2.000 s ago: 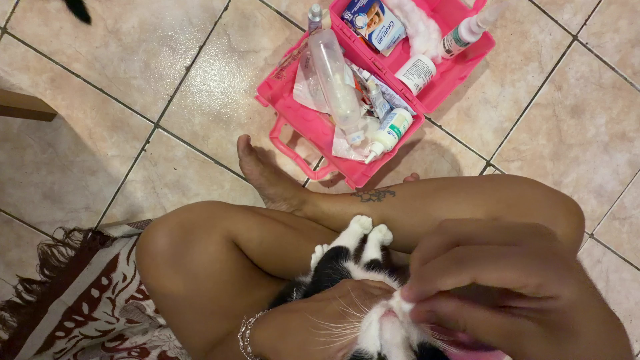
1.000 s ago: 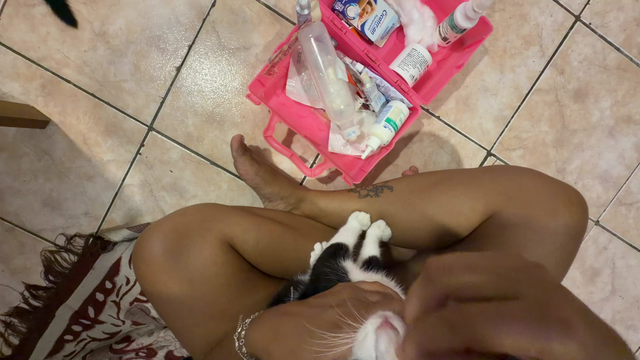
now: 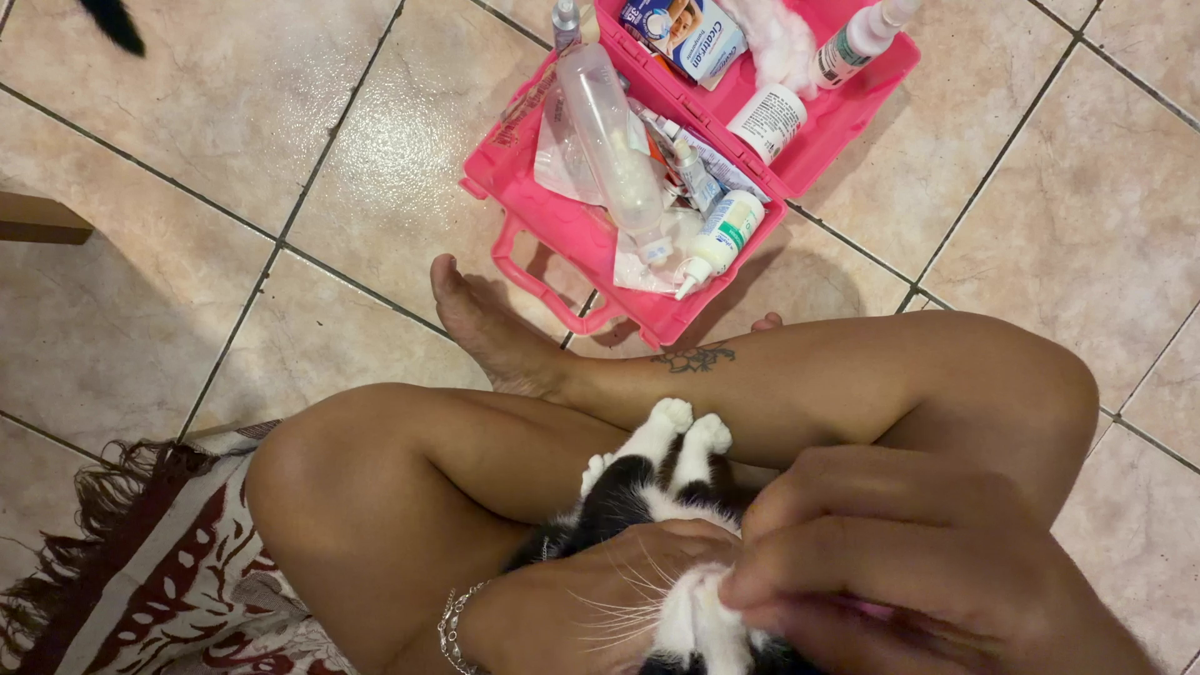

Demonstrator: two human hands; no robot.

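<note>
A black and white cat (image 3: 698, 619) lies belly up between my bare crossed legs, its white paws against my shin. My left hand (image 3: 600, 581), with a silver bracelet (image 3: 450, 630) at the wrist, is closed around the cat's neck and chest below its chin. Close to the camera, my right hand (image 3: 900, 553) has its fingers bent together at the side of the cat's face. Whether something small is between those fingertips cannot be made out. Part of the cat's head is hidden behind this hand.
Beyond my feet, an open pink plastic case (image 3: 562, 225) holds a clear bottle (image 3: 614, 141), a dropper bottle (image 3: 722, 239), tubes, a box (image 3: 694, 37), cotton wool (image 3: 773, 42) and white bottles. A fringed patterned cloth (image 3: 206, 562) lies at left, near a wooden furniture leg (image 3: 42, 218).
My right hand stays at the cat's face, its fingers shifting slightly. My left hand keeps its hold on the cat. The dark furry tip at the upper left has moved a little.
</note>
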